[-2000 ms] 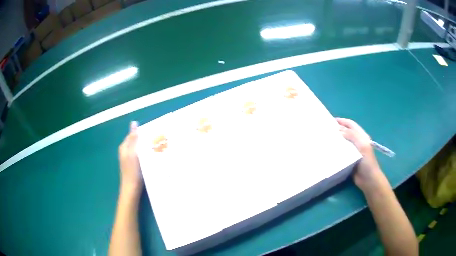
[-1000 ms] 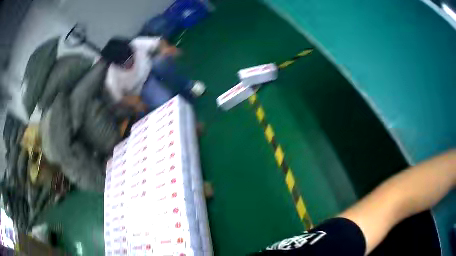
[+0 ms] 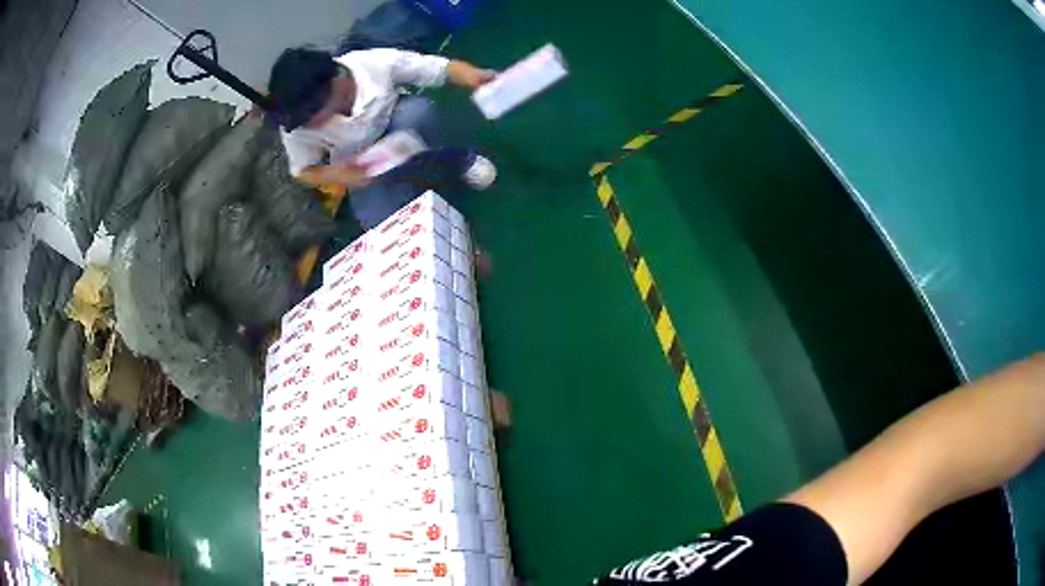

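A large stacked load of white product boxes [image 3: 378, 401] with rows of red marks stands on the green floor at the lower centre-left. A bare forearm of mine and a black sleeve show at the lower right; the hand on that arm is cut off by the picture's right edge. My other hand is not in view. No box or pen of mine shows.
A person [image 3: 361, 115] crouches behind the stack, a white box [image 3: 521, 82] in one hand and another box [image 3: 390, 152] at the other. Grey-green sacks [image 3: 172, 240] lie left. Yellow-black floor tape [image 3: 659, 309] and the teal bench [image 3: 905, 149] are right.
The view has turned from the bench and the boxes between my hands to the floor stack. The two boxes that lay on the floor near the tape are now with the crouching person.
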